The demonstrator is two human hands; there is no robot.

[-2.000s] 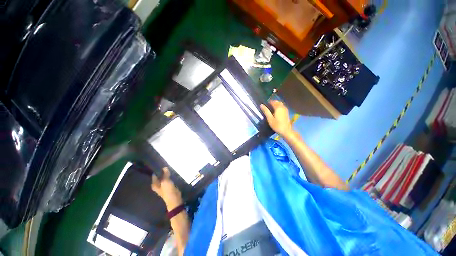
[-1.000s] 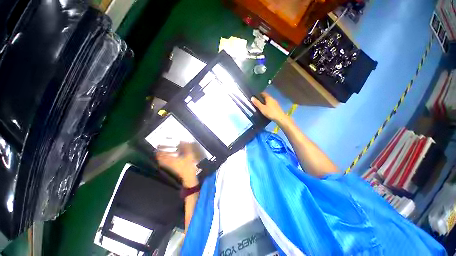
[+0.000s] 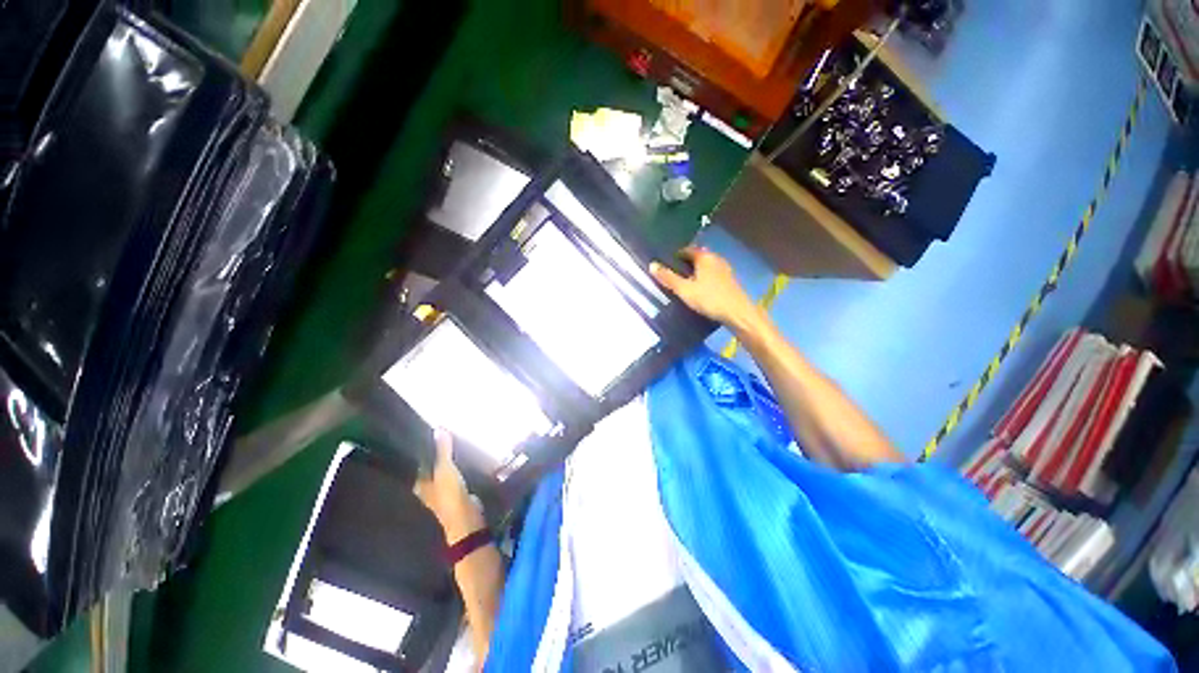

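A black blister tray [image 3: 506, 305] with two bright rectangular panels lies tilted in front of me, close to my body. One panel [image 3: 579, 316] is in its right pocket and the other [image 3: 470, 391] is in its left pocket. My left hand [image 3: 448, 492] grips the tray's lower left edge, its thumb on top near the left panel. My right hand [image 3: 704, 287] grips the right edge, its fingers hidden under the rim. Another dark tray with a grey panel [image 3: 484, 193] shows just beyond it, partly covered.
A thick stack of glossy black trays [image 3: 145, 302] stands at the left. A white-edged black tray [image 3: 375, 546] lies lower left. An open box of shiny dark parts [image 3: 874, 151] and an orange fixture [image 3: 736, 53] are upper right. Yellow and white scraps [image 3: 611, 136] lie on the green bench.
My left hand was over the left panel a second ago and is now back at the tray's lower left edge. My right hand has kept hold of the right edge.
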